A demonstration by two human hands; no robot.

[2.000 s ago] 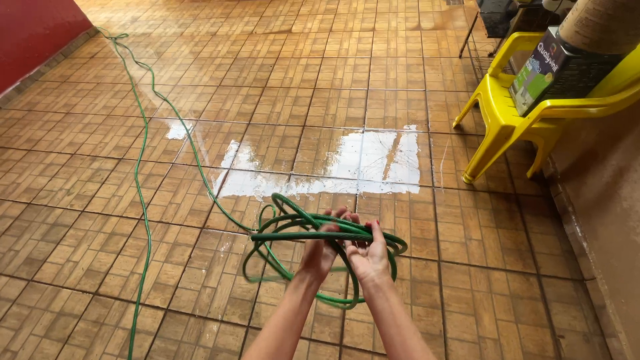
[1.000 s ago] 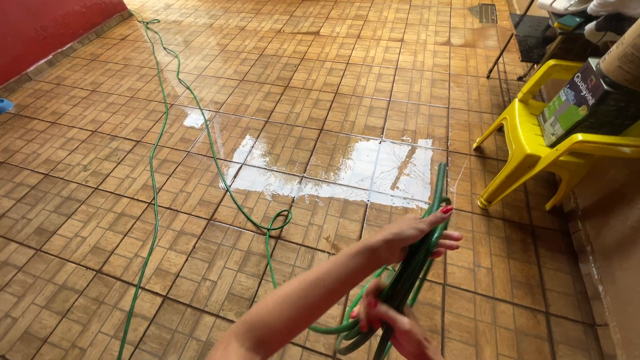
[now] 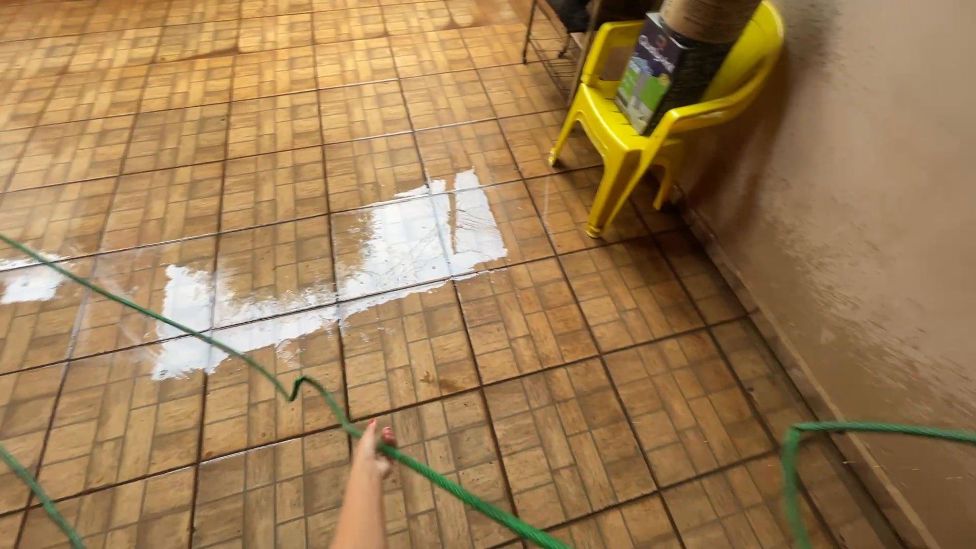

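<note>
My left hand (image 3: 375,451), at the bottom centre, has its fingers round a green hose (image 3: 473,499). From that hand the hose runs up to the left edge, with a small kink just beyond the fingers, and down to the bottom edge on the other side. A bent stretch of green hose (image 3: 877,428) shows at the lower right, before the wall. Another piece (image 3: 38,488) crosses the lower left corner. My right hand is out of view.
White patches (image 3: 404,244) mark the brown tiled floor (image 3: 549,396). A yellow plastic armchair (image 3: 610,126) holds a printed box (image 3: 656,72) and a brown cylindrical thing (image 3: 709,15). Behind it stands a dark metal rack (image 3: 553,46). A stained wall (image 3: 877,229) borders the right.
The gathered hose coils that both hands held are no longer in view. My left hand now has a single stretch of hose, and my right hand has left the view. The view has shifted right.
</note>
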